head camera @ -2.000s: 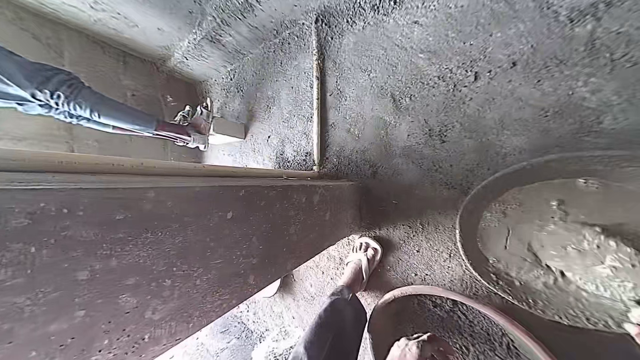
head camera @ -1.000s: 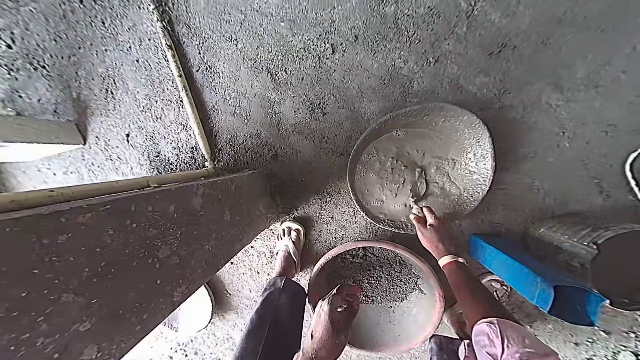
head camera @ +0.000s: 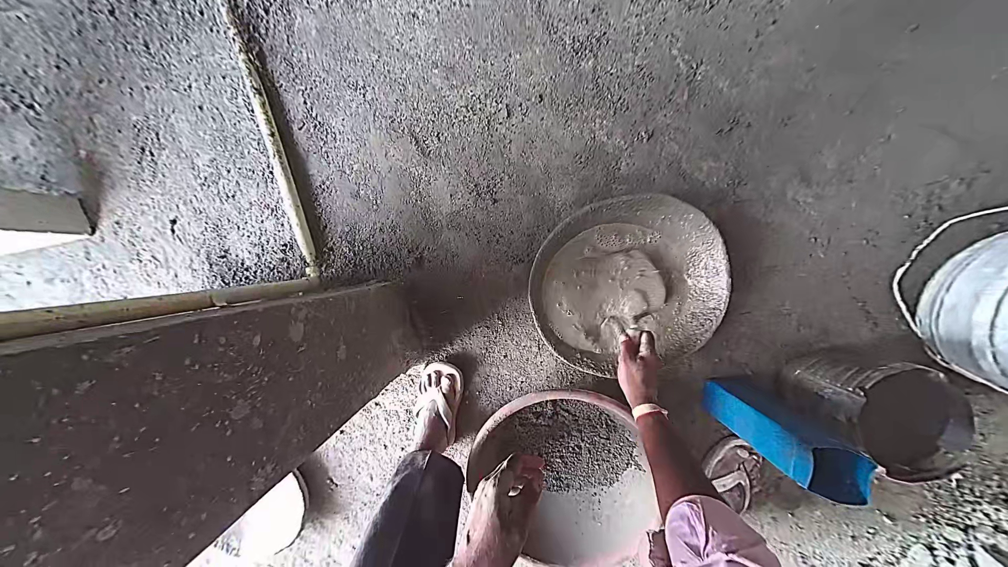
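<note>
My right hand point(head camera: 639, 366), with a pale band at the wrist, reaches to the near edge of the wet grey cement mix point(head camera: 598, 287) in a round, shallow pan point(head camera: 709, 287). Its fingers are bunched at the mix; whether they grip a tool cannot be told. Nearer to me, a reddish-rimmed basin point(head camera: 551, 396) holds dark, grainy material point(head camera: 583, 441) at its far side and a paler, smooth area at its near side. Over this basin's left side my left hand point(head camera: 508, 500) is curled, its fingers partly hidden.
A blue rectangular container point(head camera: 772, 433) and a metal can point(head camera: 843, 402) lie right of my sandaled feet. A white bucket with a handle point(head camera: 969, 307) stands at far right. A dark slab point(head camera: 197, 417) and pipes point(head camera: 276, 157) are on the left, with a whitish round object point(head camera: 272, 516) below.
The view has swung toward the right, bringing the pan, blue container and bucket further in. Since one second ago the mix has been stirred into a different shape around my right hand.
</note>
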